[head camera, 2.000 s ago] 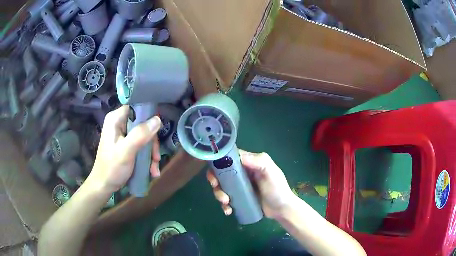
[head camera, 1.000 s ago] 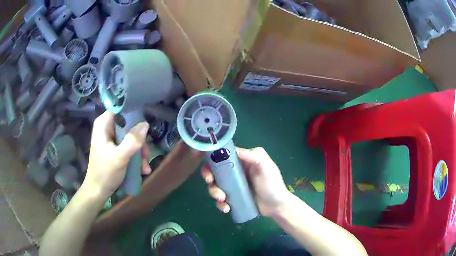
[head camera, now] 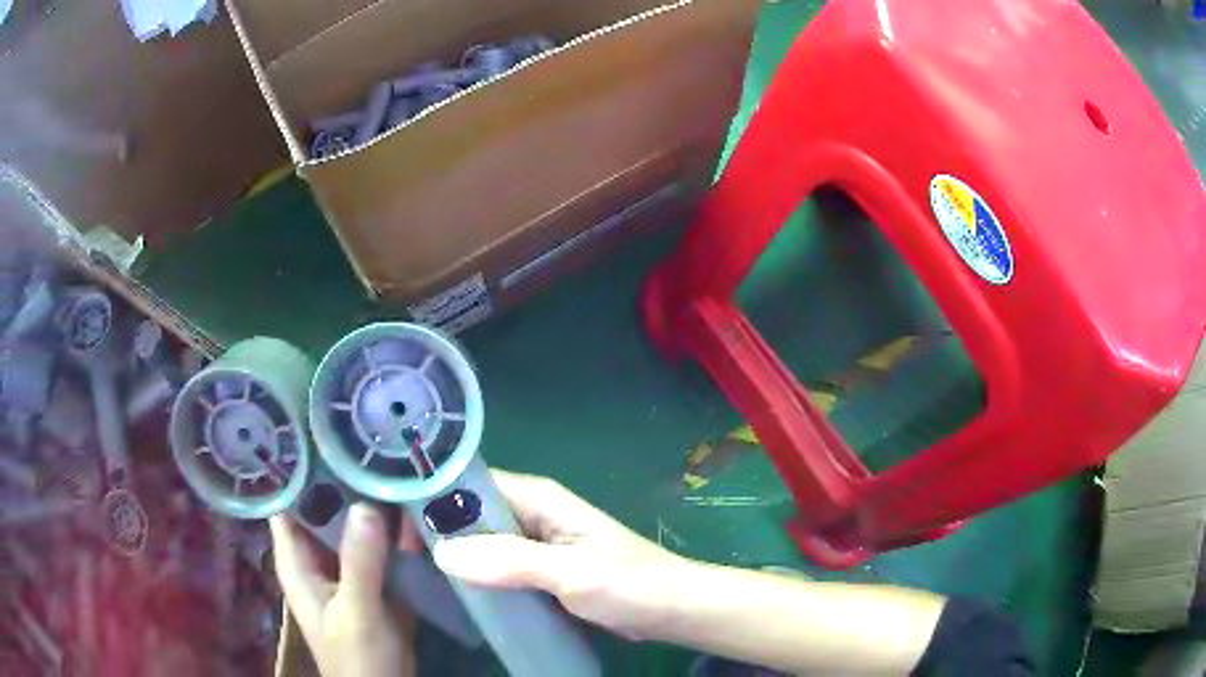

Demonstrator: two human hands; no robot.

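Note:
My left hand (head camera: 347, 582) grips the handle of a grey fan body (head camera: 243, 437), its round open head facing the camera. My right hand (head camera: 582, 556) grips a second grey fan body (head camera: 400, 407), thumb across the handle just below the dark shiny oval window. The two heads are side by side and look to touch. Each shows a spoked bracket with a small hub and a thin dark red wire. The lower part of the left body's handle is partly hidden behind the right one.
A red stool (head camera: 1058, 265) stands tilted in view at right. A brown carton (head camera: 529, 185) with grey bodies inside is at upper centre. A blurred heap of grey bodies (head camera: 106, 423) lies at left. The green floor (head camera: 582, 410) has worn yellow marking.
The view has swung right, so stool and carton sit further left. The left body's head has turned from side-on to face the camera and come beside the right one. Both hands keep their hold.

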